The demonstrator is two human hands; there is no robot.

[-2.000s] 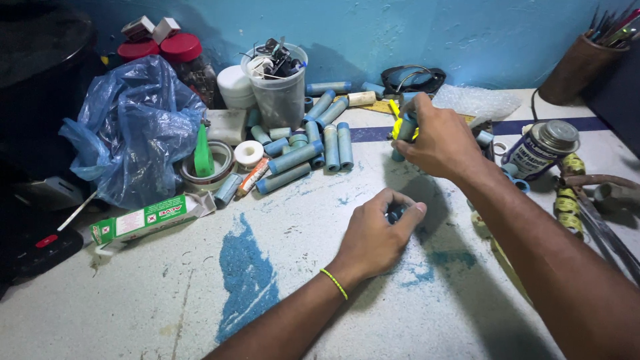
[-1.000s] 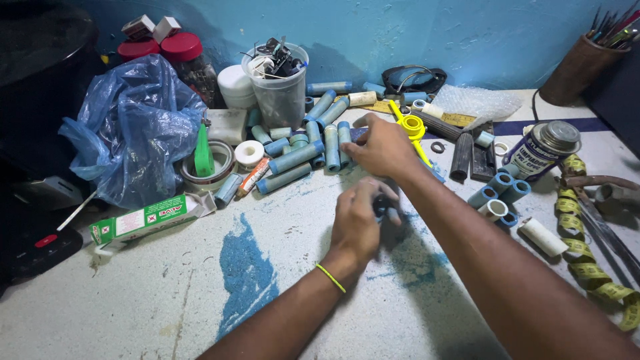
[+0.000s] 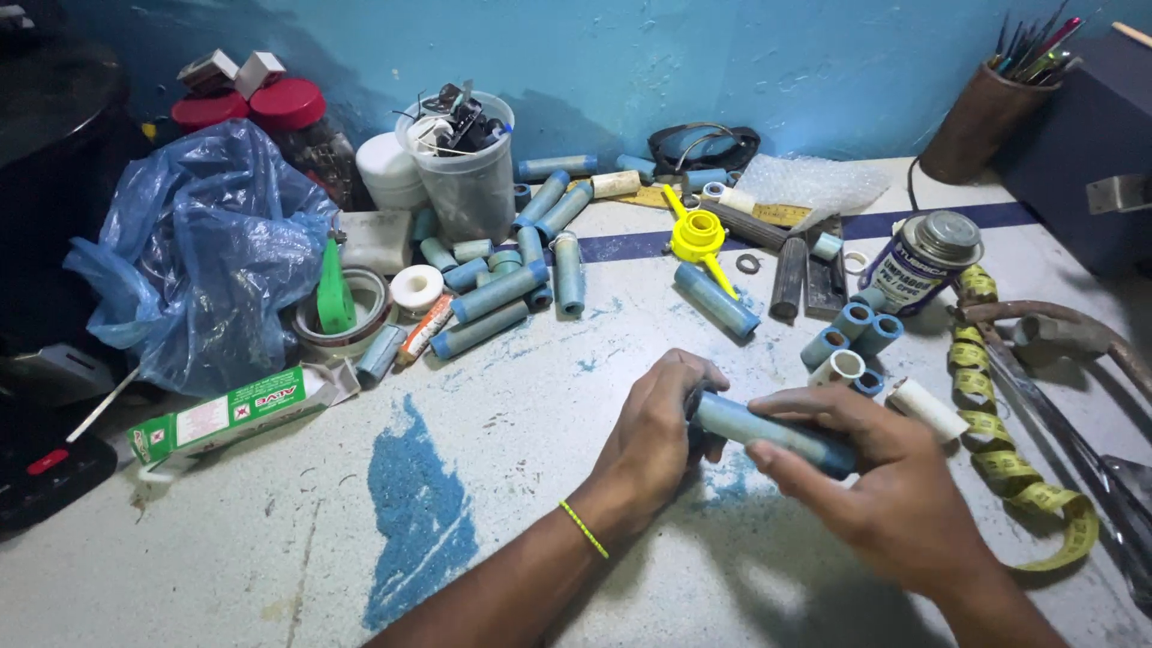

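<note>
A short blue plastic pipe piece lies across between my two hands over the middle right of the table. Around its right part my right hand is closed, fingers above and thumb in front. My left hand grips a small dark object, mostly hidden by the fingers, against the pipe's left end. Behind the hands a yellow die-stock-like plastic tool with two arms rests on the table. Just in front of it lies another blue pipe piece. Several upright blue pipe pieces stand beyond my right hand.
Many blue pipe pieces lie in a heap at the back. A plastic cup of small parts, a tape roll and a blue bag are left. At right are a PVC cleaner can, coiled measuring tape and metal tools.
My right hand has let go of the yellow tool, picked up a blue pipe piece near the heap and brought it to my left hand. The yellow tool now rests on the table.
</note>
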